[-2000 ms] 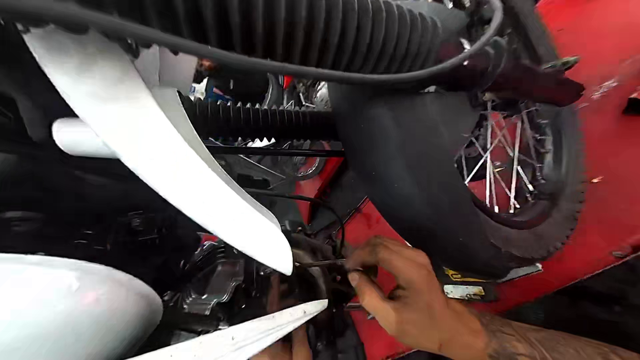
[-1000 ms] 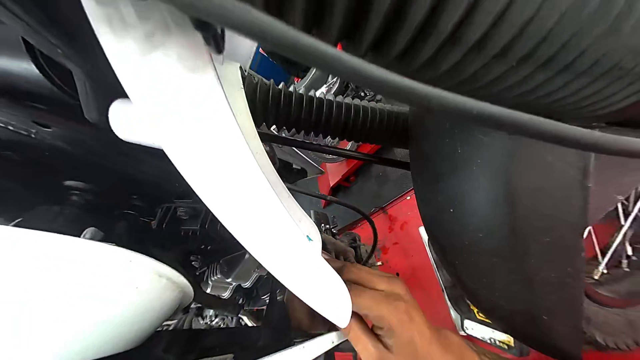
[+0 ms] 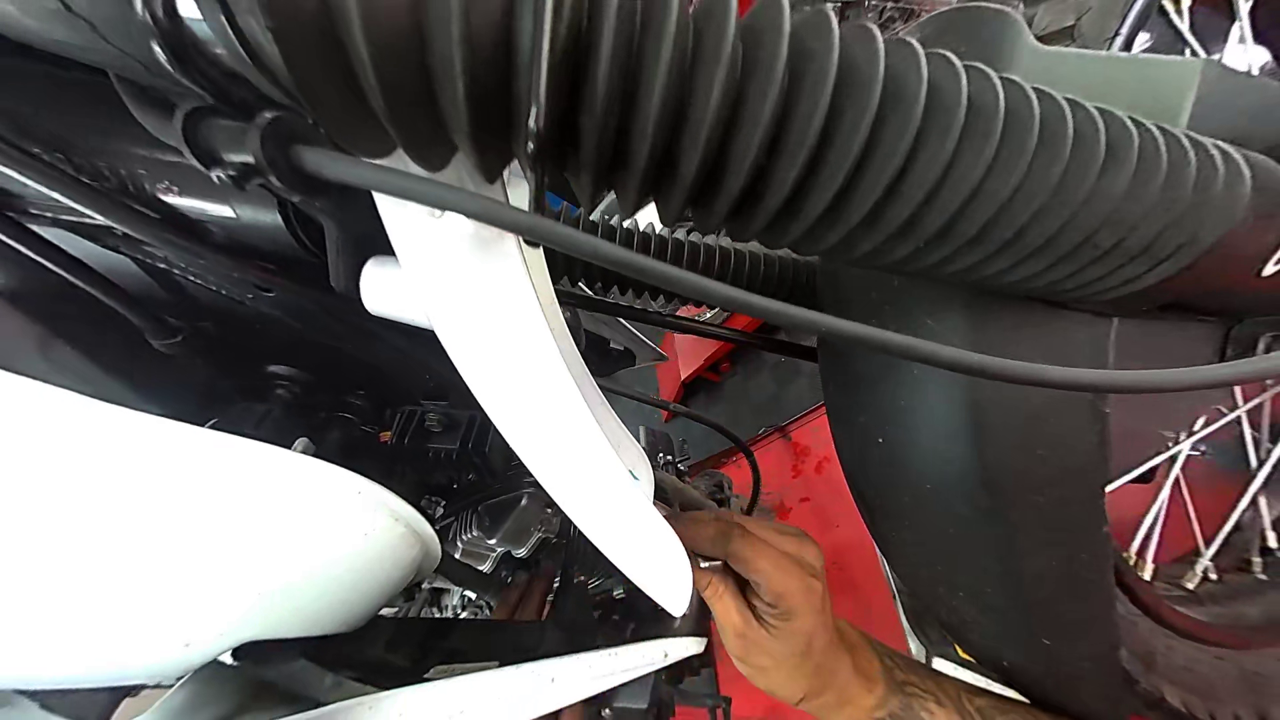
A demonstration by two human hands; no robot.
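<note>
My right hand (image 3: 765, 600) reaches in from the lower right, thumb and index finger pinched around a small, thin metal part (image 3: 706, 563), mostly hidden. The fingertips are right beside the lower tip of a curved white plastic motorcycle panel (image 3: 540, 390). Behind the panel, partly covered, lies the engine (image 3: 505, 525). A second white pointed panel (image 3: 530, 685) runs below the hand. Brown shapes show low behind the panels; whether they are part of my left hand cannot be told.
A ribbed black fork boot (image 3: 880, 170) and a black cable (image 3: 700, 290) cross above. The black front fender (image 3: 960, 480) and spoked wheel (image 3: 1200, 490) stand at right, over a red surface (image 3: 810, 510). A rounded white body part (image 3: 200, 540) fills the lower left.
The view has moved a lot around the front of the motorcycle. My right hand remains near the white panel's tip, its fingers now closer in against the edge than two seconds ago.
</note>
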